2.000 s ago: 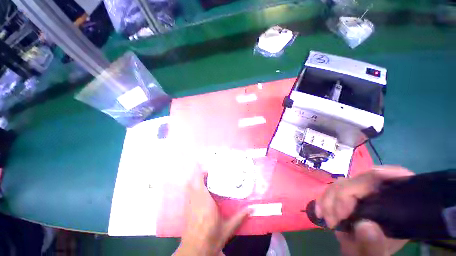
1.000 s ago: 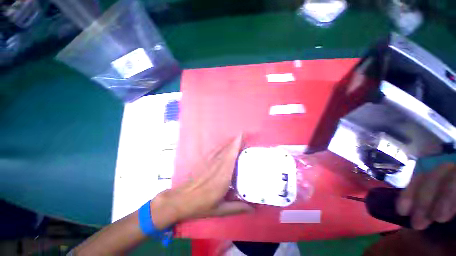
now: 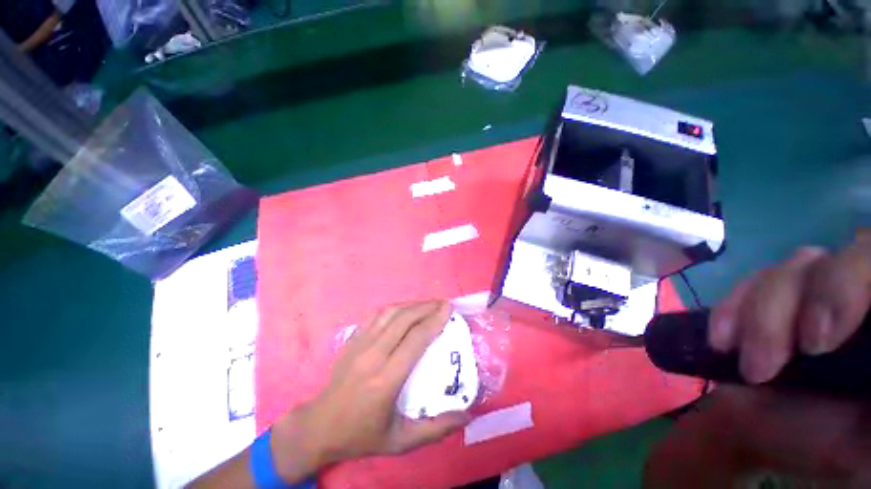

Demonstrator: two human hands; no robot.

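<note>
A white device housing (image 3: 443, 374) with small dark details lies on crumpled clear film (image 3: 491, 355) on the red mat (image 3: 325, 248). My left hand (image 3: 368, 382), with a blue wrist band, grips the housing around its left side, covering that part. My right hand (image 3: 797, 310) is at the right edge, closed around a black electric screwdriver (image 3: 686, 342). Its thin bit points left, close to the front of the screw feeder (image 3: 611, 215), right of the housing.
The screw feeder with a red switch stands on the mat's right part. White tape strips (image 3: 450, 237) are stuck on the mat. A printed sheet (image 3: 196, 368) and a labelled clear bag (image 3: 143, 196) are at left. Bagged units (image 3: 502, 55) lie at the back. A person's arm (image 3: 40, 31) shows far left.
The view has shifted, and the feeder shows whole again. My left hand now wraps around the housing instead of lying flat beside it. The screwdriver tip is now near the feeder's front.
</note>
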